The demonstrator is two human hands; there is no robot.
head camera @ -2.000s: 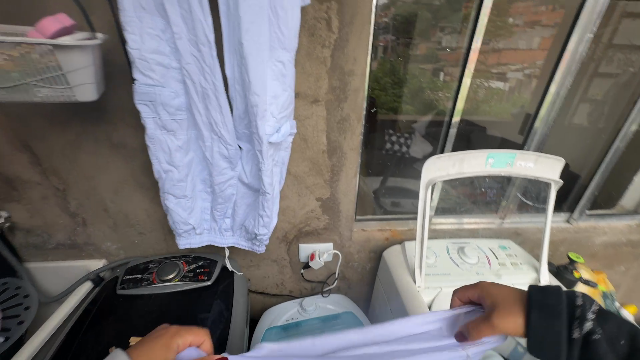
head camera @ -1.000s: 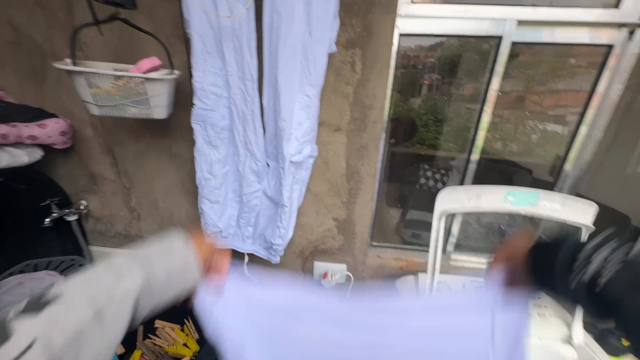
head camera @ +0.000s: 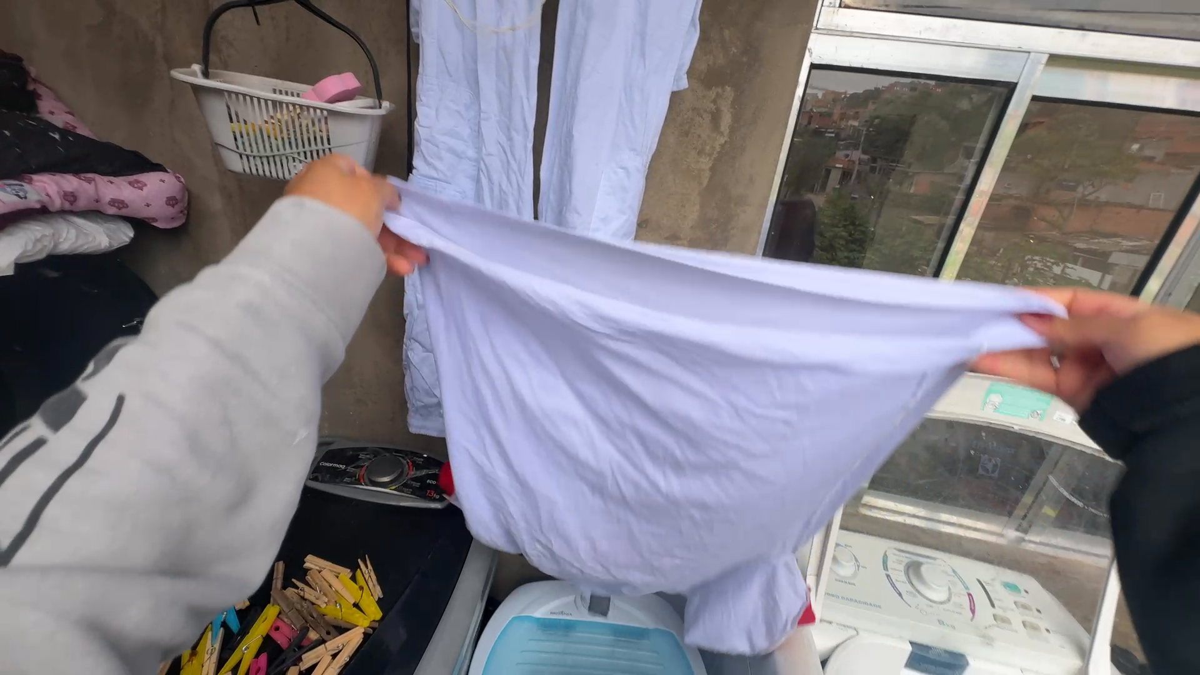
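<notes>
A light lavender-white cloth garment (head camera: 656,403) is stretched between my two hands and hangs down in a wide sag. My left hand (head camera: 352,206), in a grey sleeve, pinches its upper left corner. At the other upper corner my right hand (head camera: 1097,342), in a black sleeve, grips the edge. Behind the cloth hang pale trousers (head camera: 605,122), partly hidden by it. Wooden and coloured clothespins (head camera: 319,609) lie in a pile on the black washing machine (head camera: 403,534) at the lower left.
A white plastic basket (head camera: 361,136) with a pink item hangs on the wall. Folded bedding (head camera: 103,192) is at the far left. Below the cloth stands a machine with a blue lid (head camera: 591,647). A white washing machine (head camera: 966,591) with its lid raised stands beneath the window (head camera: 891,178).
Both hands have risen with the cloth, which now hangs spread out between them; two seconds ago it was low at the frame's bottom edge. The view has shifted.
</notes>
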